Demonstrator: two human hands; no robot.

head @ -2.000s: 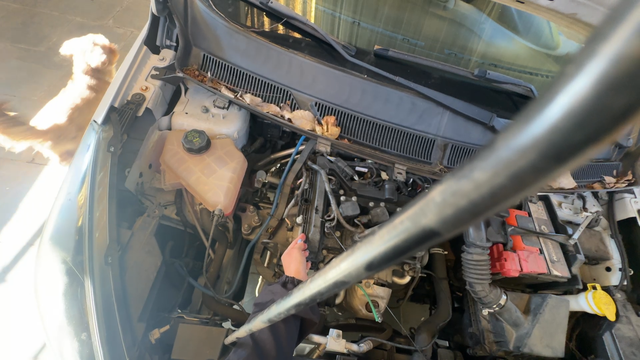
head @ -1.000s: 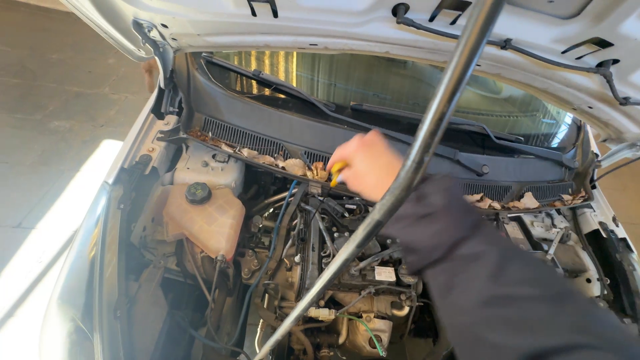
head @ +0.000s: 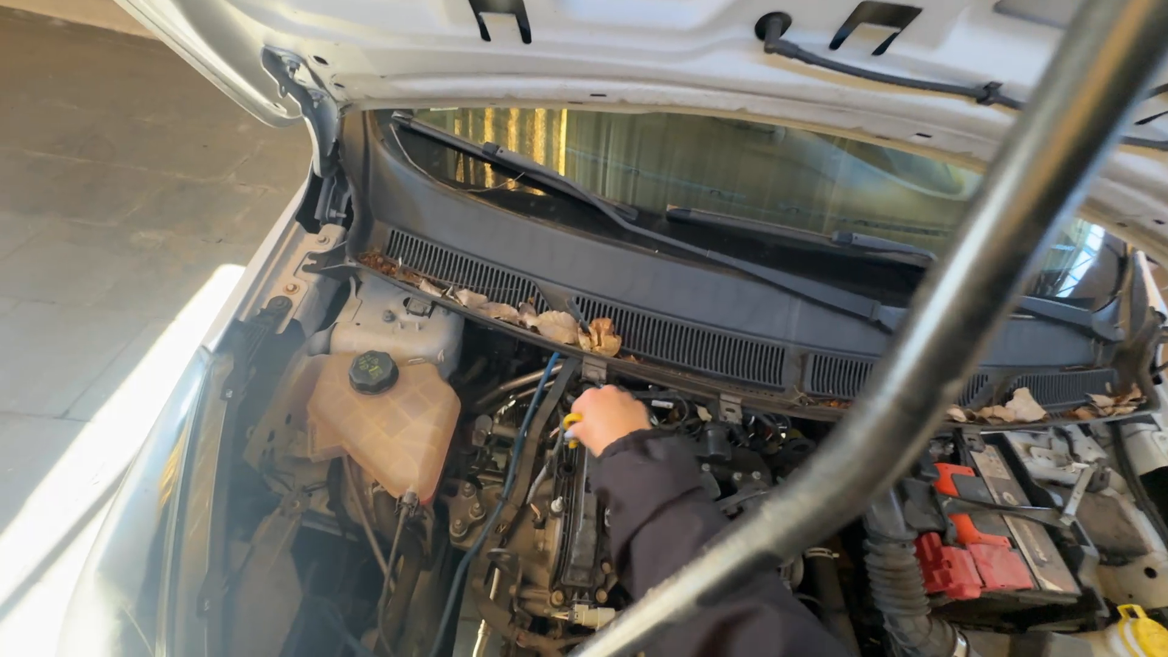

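Note:
My right hand [head: 610,418], in a dark sleeve, reaches into the engine bay from below. It is closed on a small yellow handle [head: 571,425], shaped like that of an oil dipstick, at the rear of the engine [head: 577,525]. What lies under the fingers is hidden. Just left of the hand a blue hose [head: 516,452] runs down past the engine. Further left sits the coolant expansion tank [head: 388,420] with its black cap [head: 373,371]. Above the hand, dry leaves [head: 557,326] lie along the cowl grille [head: 680,339]. My left hand is out of view.
A thick metal bar [head: 922,356] crosses the view diagonally, close to the camera and over my forearm. The white hood [head: 630,64] stands raised above the windshield [head: 730,173]. At the right are the battery [head: 1022,520] with red terminal covers, a corrugated air hose [head: 899,575] and a yellow cap [head: 1141,631].
My right hand, with the yellow handle, has moved down from the cowl edge to the rear of the engine. The view has shifted, with more of the hood showing than two seconds ago.

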